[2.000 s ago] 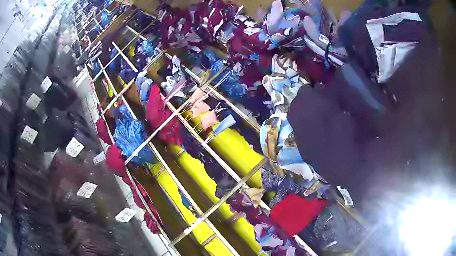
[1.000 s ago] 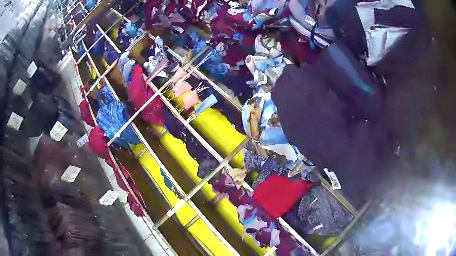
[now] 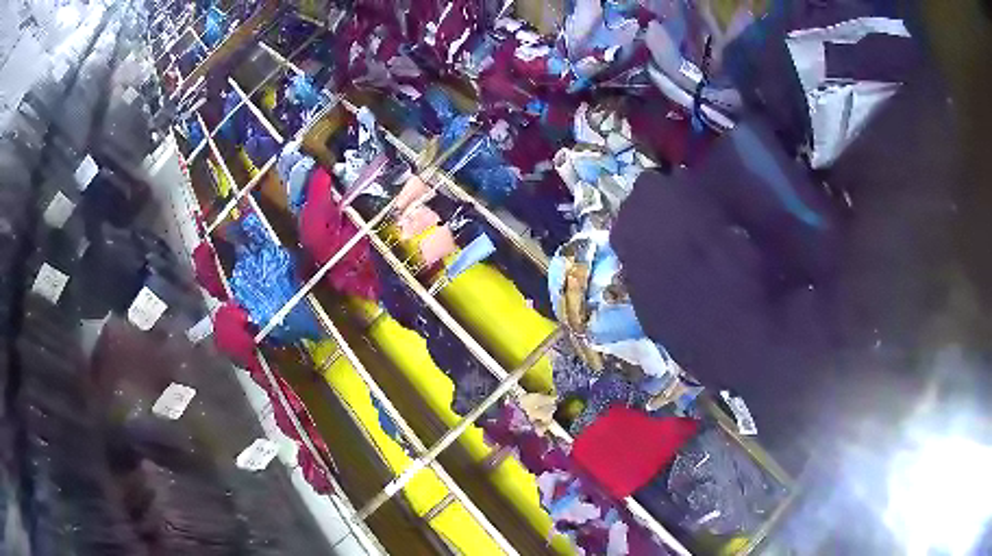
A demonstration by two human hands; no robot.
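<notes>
Dark cloth (image 3: pixel 120 358) lies along the table at the left, with several small white square tickets (image 3: pixel 174 401) on it. The print on them is too faint to read. A large smooth dark navy cloth or piece of clothing (image 3: pixel 740 261) fills the right. White folded strips (image 3: pixel 848 103) show against it at the top right. Neither of my hands is in the picture.
A rack of pale bars (image 3: pixel 441 445) runs beside the table's pale edge (image 3: pixel 326 510). Long yellow shapes (image 3: pixel 490 310), a blue bundle (image 3: pixel 261 285) and a red scrap (image 3: pixel 631 447) show at it. Mixed offcuts (image 3: pixel 511 65) lie heaped at the top. Bright glare sits at the lower right.
The whole view shifted left and up, then partly back right and down. The tickets, rack and cloth keep their places relative to each other.
</notes>
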